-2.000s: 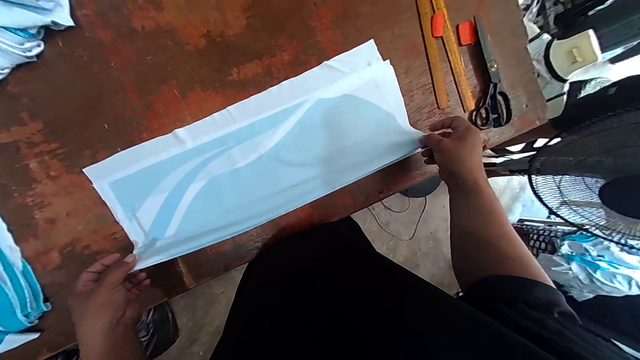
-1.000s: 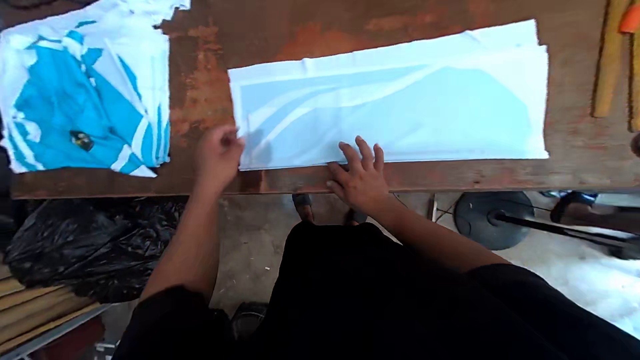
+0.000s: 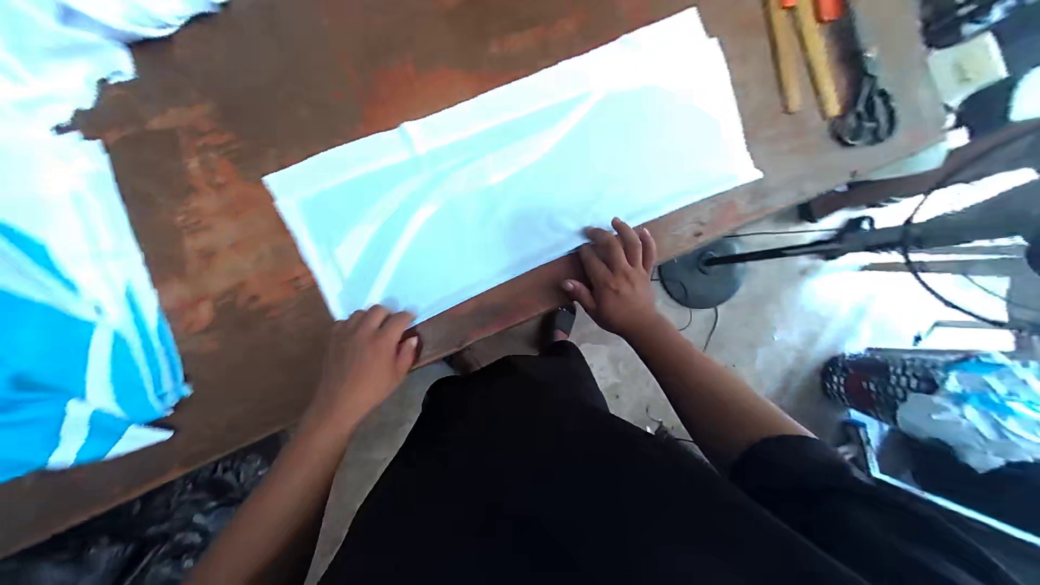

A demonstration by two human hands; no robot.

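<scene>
A long rectangular piece of white and light-blue fabric [image 3: 520, 179] lies flat and slanted on a worn wooden table, its near edge close to the table's front edge. At its near left corner, my left hand [image 3: 370, 349] rests with the fingertips on the cloth and the thumb beside it. My right hand [image 3: 617, 272] touches the near edge right of the middle, fingers spread and thumb over the table's edge. Neither hand is closed round the fabric. Whether more than one layer lies there I cannot tell for sure.
White and blue fabric pieces [image 3: 81, 325] lie on the wooden table [image 3: 236, 244] at left. Wooden sticks [image 3: 815, 61] and black-handled scissors [image 3: 868, 114] lie at the back right. A stand with a round base [image 3: 703, 272] is on the floor, and black plastic [image 3: 187, 512] is below at left.
Two seconds ago both hands were at the fabric's near corners; my right hand has since moved inward along the near edge. My left hand, raised and blurred a second ago, now rests on the near left corner.
</scene>
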